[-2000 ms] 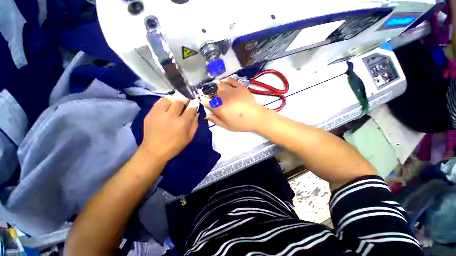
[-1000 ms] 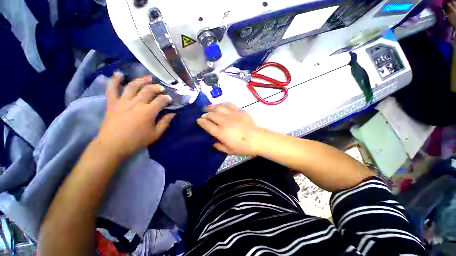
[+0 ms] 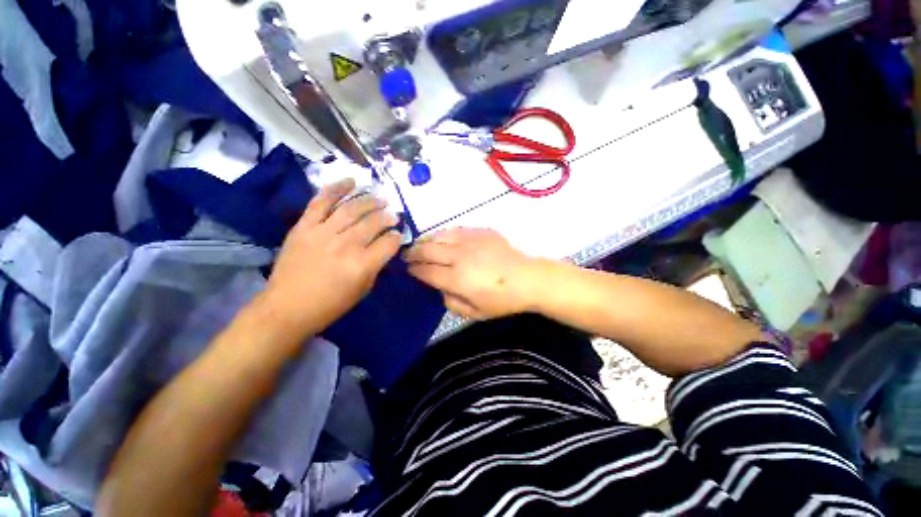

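Navy fabric lies below the needle area of the white sewing machine and hangs over the bed's front edge. My left hand presses on it just in front of the needle area, fingers bent. My right hand is beside it, its fingertips close together at the fabric's right edge; the fingertips of both hands nearly meet. The presser foot is largely hidden by my left fingers. Grey-blue fabric is heaped left of and under my left forearm.
Red-handled scissors lie on the machine bed right of the needle. A dark green tied bundle lies near the bed's right end. More navy and grey cloth fills the left side. Pale green and whitish pieces are below the bed at right.
My left hand has moved right from the grey-blue fabric to the navy fabric by the needle. My right hand stays near the fabric's edge. The view has shifted slightly.
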